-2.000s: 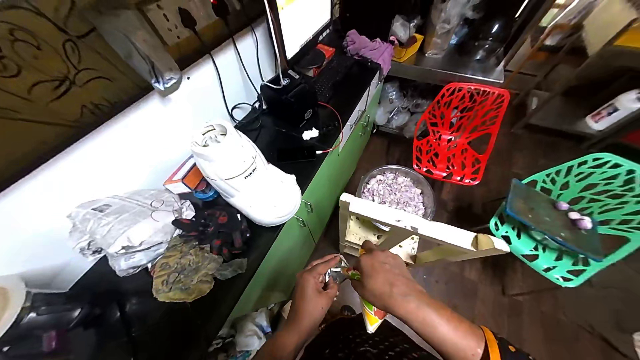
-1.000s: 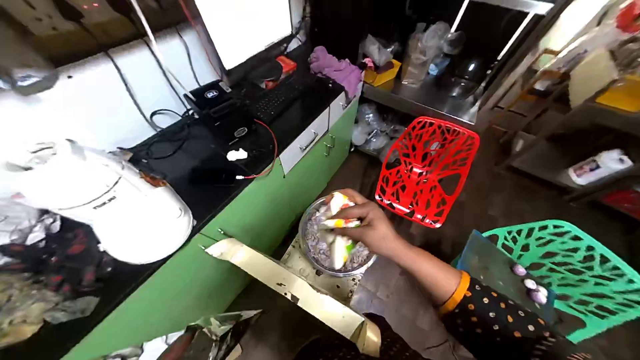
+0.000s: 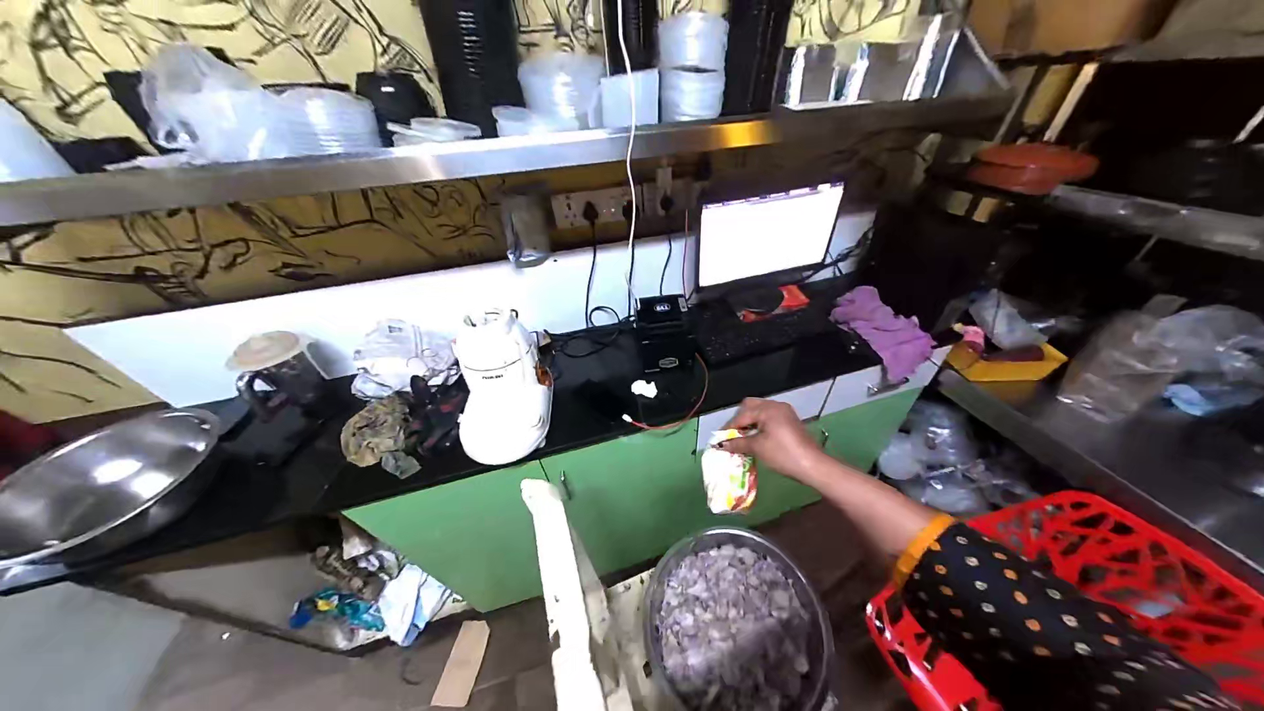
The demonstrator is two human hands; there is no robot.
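In the head view, my right hand [image 3: 775, 434] grips the top of a small printed plastic packet [image 3: 729, 479], which hangs down in front of the green cabinet doors. Below it, a round steel bowl [image 3: 652, 612] is full of chopped purple-white pieces, likely onion [image 3: 731, 617]. The bowl rests on a cream-coloured stool or stand [image 3: 624, 602], beside an upright cream board [image 3: 561, 592]. The packet is above the bowl's far rim and not touching it. My left hand is out of the picture.
A black counter [image 3: 592, 395] bears a white appliance [image 3: 504, 395], a monitor [image 3: 770, 237], a purple cloth [image 3: 882, 331] and a wide steel pan [image 3: 109, 484]. A steel shelf [image 3: 425, 158] runs above. A red plastic chair [image 3: 1076, 553] stands at the right, near a steel table [image 3: 1086, 444].
The packet, held low near both hands two seconds ago, was over the bowl one second ago; my right hand now holds it beyond the bowl. My left hand has left the view, which has swung up and left.
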